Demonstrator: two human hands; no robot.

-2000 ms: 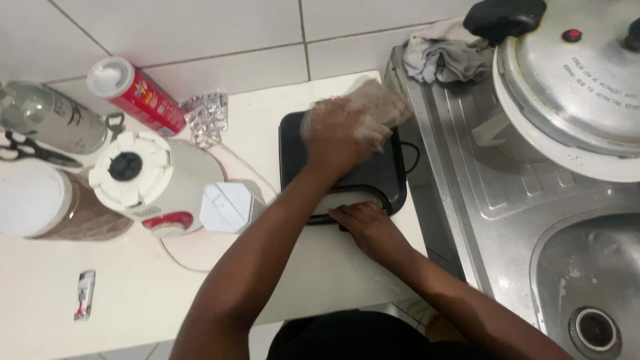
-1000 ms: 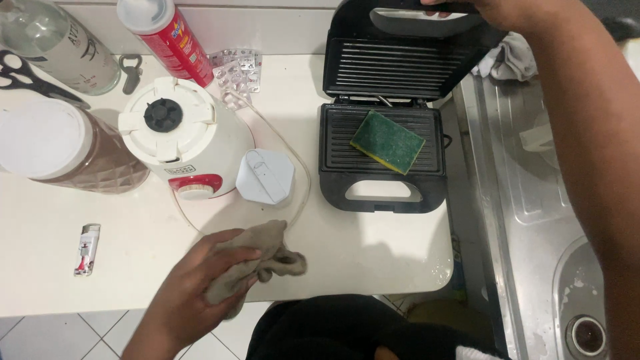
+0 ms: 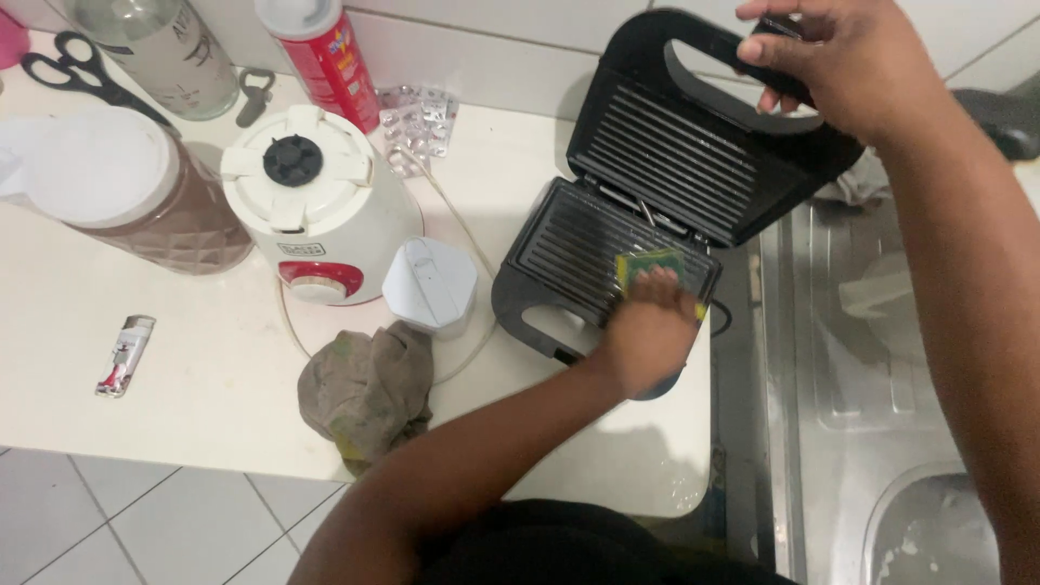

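Observation:
A black sandwich press (image 3: 540, 313) stands raised open on the counter, showing ribbed plates above and below. On its lower plate lies a green and yellow sponge (image 3: 634, 266), with my left hand (image 3: 654, 329) gripping it, partly blurred; the fingers and palm hide much of the sponge. My right hand (image 3: 829, 65) holds the handle of the upper lid (image 3: 674, 146) at the top right. A crumpled grey-brown cloth (image 3: 366, 390) rests near the counter's front edge, left of the press and below my left forearm's reach.
Left of the press stand a white blender base (image 3: 325, 211), a white octagonal-lidded container (image 3: 431, 284), a jar of brown powder (image 3: 171, 211), a red can (image 3: 329, 73) and a glass bottle (image 3: 175, 57). A lighter (image 3: 126, 356) lies nearby. A steel sink (image 3: 934, 528) is at right.
The cloth, in my left hand a second ago, now lies on the counter. My left hand has moved right onto the sponge. The press, shut two seconds ago, is open and now sits angled.

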